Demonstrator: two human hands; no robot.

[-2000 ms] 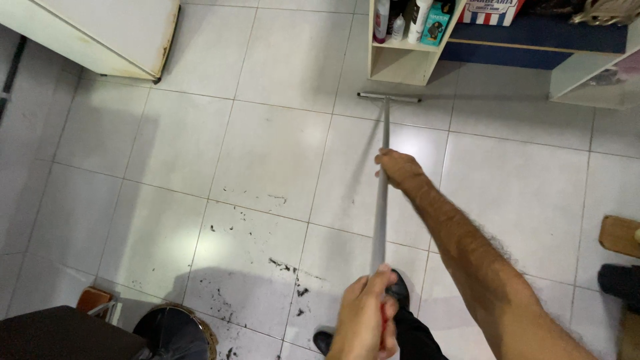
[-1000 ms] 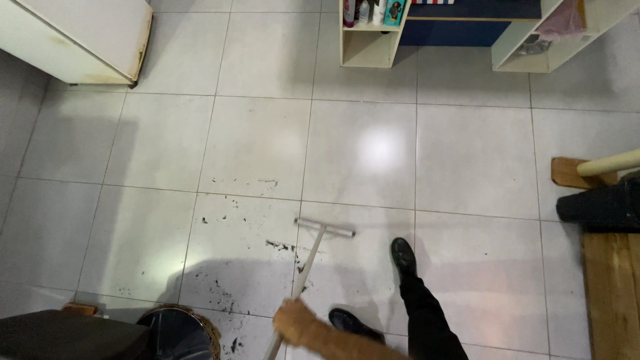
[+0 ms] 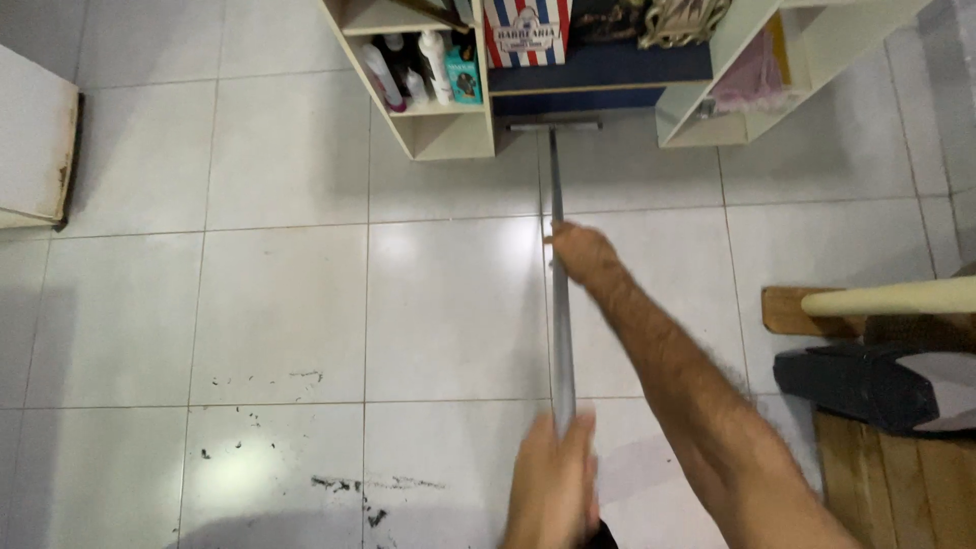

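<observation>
A floor squeegee with a long grey metal pole (image 3: 562,328) reaches away from me; its narrow head (image 3: 568,126) lies on the tiles just in front of the dark blue base between two white shelf units. My right hand (image 3: 583,252) grips the pole partway down, arm stretched out. Closer to me, my left hand (image 3: 550,476), blurred, is closed round the pole's near part. Dark hair-like clippings (image 3: 335,483) lie scattered on the floor tiles at the lower left, away from the squeegee head.
A white shelf unit (image 3: 492,130) holds bottles and a teal box (image 3: 463,76). Another white shelf (image 3: 705,131) with pink cloth stands to its right. At right are a wooden foot with a cream post (image 3: 892,297), a black object (image 3: 854,385) and wooden boards. A white cabinet (image 3: 34,145) is at left.
The squeegee head has moved from the tiles near my feet, one second ago, to the blue base between the shelves. The view has shifted. Both hands now show on the pole.
</observation>
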